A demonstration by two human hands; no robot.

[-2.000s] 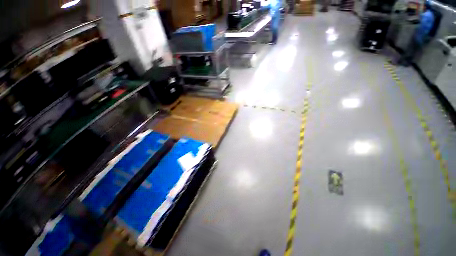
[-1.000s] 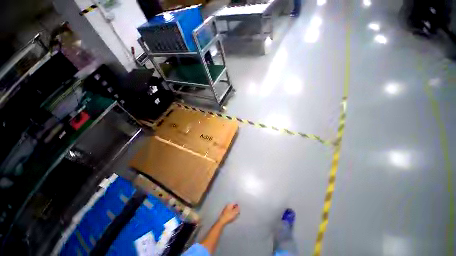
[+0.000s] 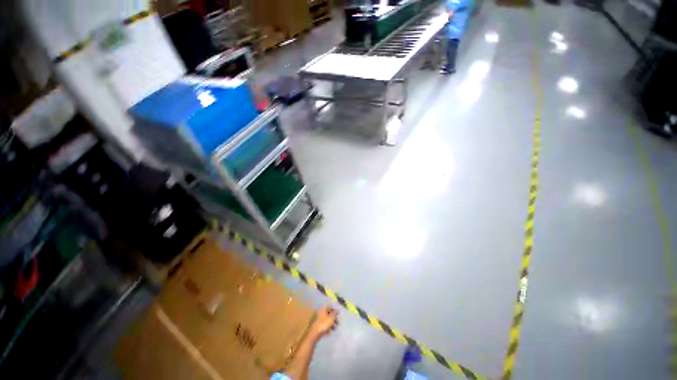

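Observation:
My left hand [image 3: 325, 320] is small and blurred at the lower middle, with the bare forearm and a light blue sleeve below it. Its fingers look loosely curled, and I cannot tell if it holds anything. It shows over the right edge of a flat brown cardboard carton [image 3: 223, 319]. My right hand is not in view. A metal tote cart [image 3: 256, 178] stands at left with a blue tote [image 3: 197, 111] on top and a green lower shelf.
Yellow-black tape [image 3: 356, 308] crosses beside the carton and meets a long tape line [image 3: 528, 237] on the right. A roller conveyor [image 3: 356, 65] stands ahead, with a person in light blue [image 3: 456, 30] beside it. Black boxes [image 3: 159, 215] stand left; a dark cart [image 3: 661, 89] stands far right.
The view has moved forward. The tote cart and carton are nearer, and the blue-topped stack has left the view. My left hand, absent two seconds ago, still shows low in the middle.

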